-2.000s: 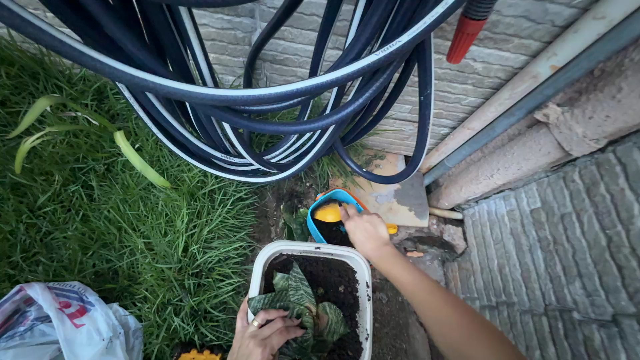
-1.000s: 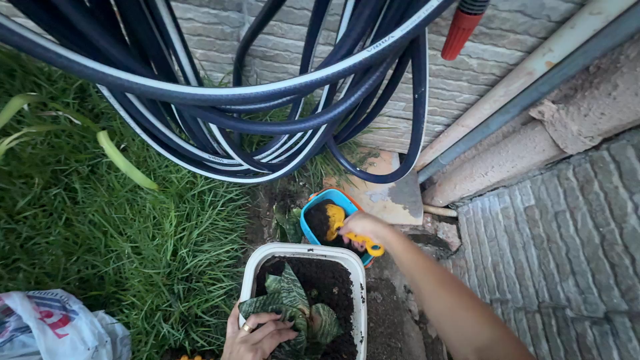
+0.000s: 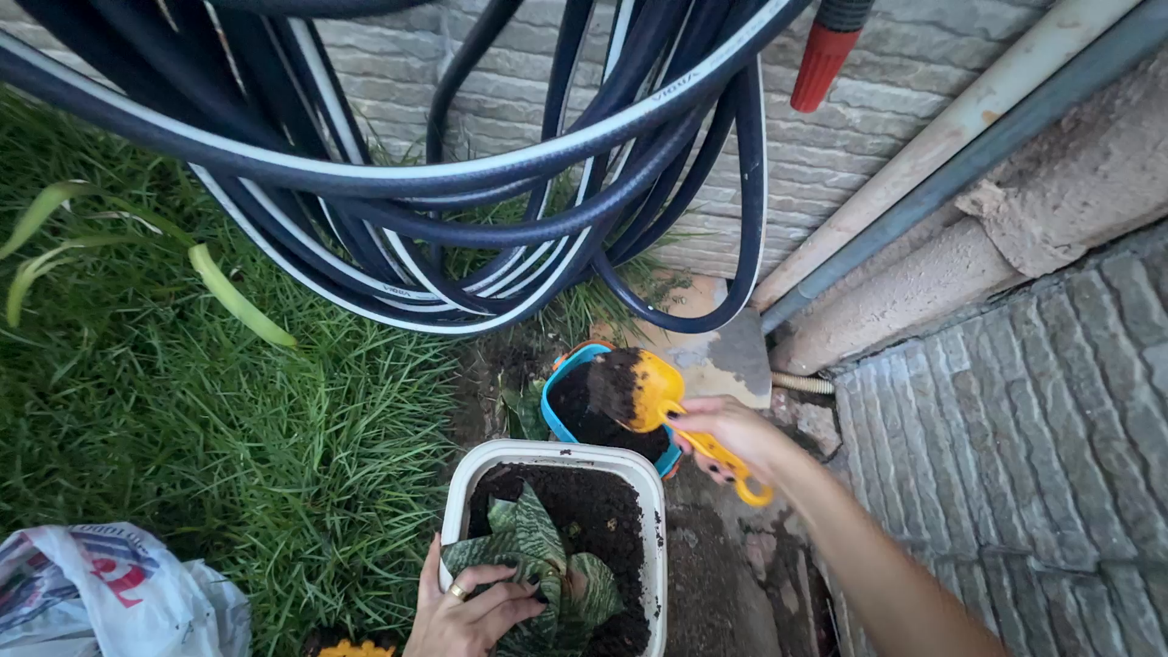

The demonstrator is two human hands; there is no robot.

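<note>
My right hand grips the handle of a yellow plastic scoop that carries dark soil, held over a blue plastic container with more soil inside. Nearer to me stands a white square planter filled with soil. A snake plant with banded green leaves grows or rests in it; its base is partly hidden. At the planter's left rim my left hand, with a ring on one finger, holds the leaves between thumb and fingers.
A coiled dark blue garden hose hangs in front of the stone wall. Pipes run along the right. Grass covers the left, with a white plastic bag and a yellow toothed edge at the bottom.
The scoop, earlier down in the blue container, is now raised above it with soil in its blade. My left hand has stayed at the plant.
</note>
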